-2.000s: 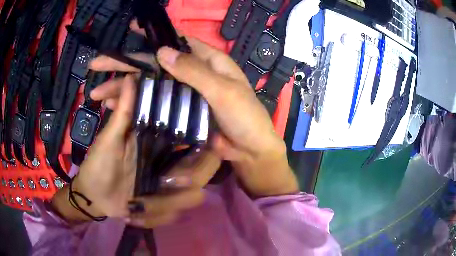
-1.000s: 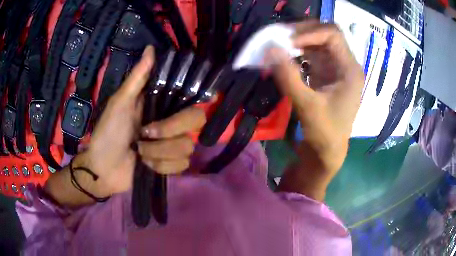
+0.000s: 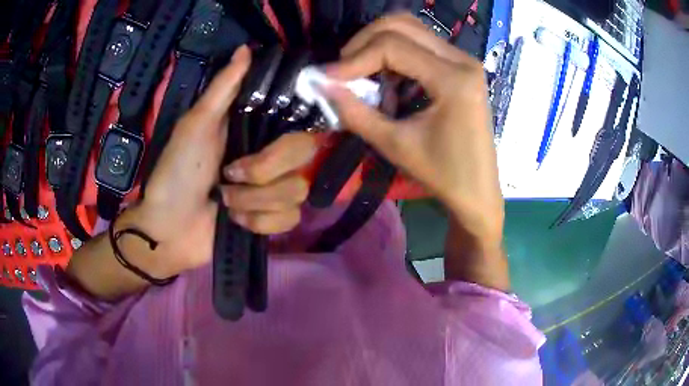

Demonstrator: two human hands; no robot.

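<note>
My left hand [image 3: 189, 173] is shut around a stack of several black smartwatches [image 3: 264, 94], held side by side with their edges up. Their black straps [image 3: 229, 264] hang below the fingers over the pink smock. My right hand [image 3: 431, 113] pinches a small crumpled white cloth [image 3: 321, 89] between thumb and fingers, at the right end of the stack. The cloth appears to touch the rightmost watch. The fingers and cloth hide part of that watch.
Black watches [image 3: 118, 158] lie on a red tray [image 3: 89, 121]. A second red tray [image 3: 34, 245] holds small round silvery parts at lower left. A clipboard [image 3: 529, 162] with pens [image 3: 555, 105] and a loose strap [image 3: 604, 147] is at right, above a green mat [image 3: 544, 249].
Both hands were close around the stack; then my right hand appeared apart with the white cloth. It has since moved left, bringing the cloth to the watches. My left hand keeps its hold.
</note>
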